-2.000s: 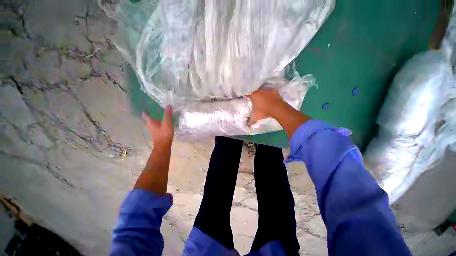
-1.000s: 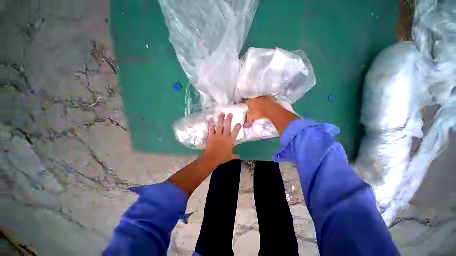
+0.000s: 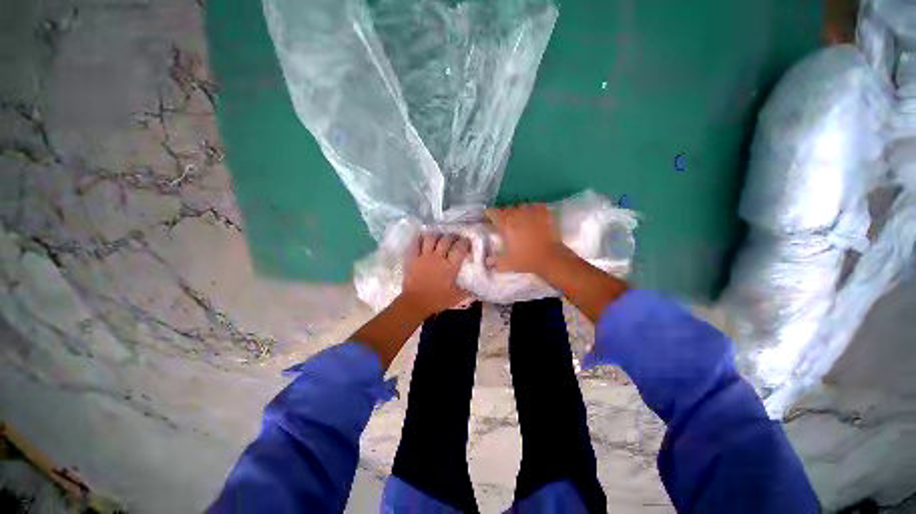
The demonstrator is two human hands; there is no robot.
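Observation:
A rolled film bundle [image 3: 482, 276] of whitish crinkled plastic lies across the near edge of the green board-topped platform [image 3: 643, 100]. A loose sheet of clear stretch wrap [image 3: 432, 90] runs from the bundle away to the top of the view, narrowing where it meets the roll. My left hand [image 3: 438, 271] is on the left part of the bundle with its fingers bent over it. My right hand [image 3: 524, 239] grips the bundle right of its middle. The fingertips of my right hand are partly hidden in the film.
Another dense white film bundle [image 3: 809, 151] lies along the right side of the platform, with loose film trailing beside it. Cracked concrete ground [image 3: 110, 201] lies at the left and under my legs. A brown wood edge [image 3: 840, 20] shows at the top right.
Two seconds ago my left hand was off the roll's left end; it is now on the bundle. The trailing sheet has become narrower, and the film flap near my right hand has folded down since one second ago.

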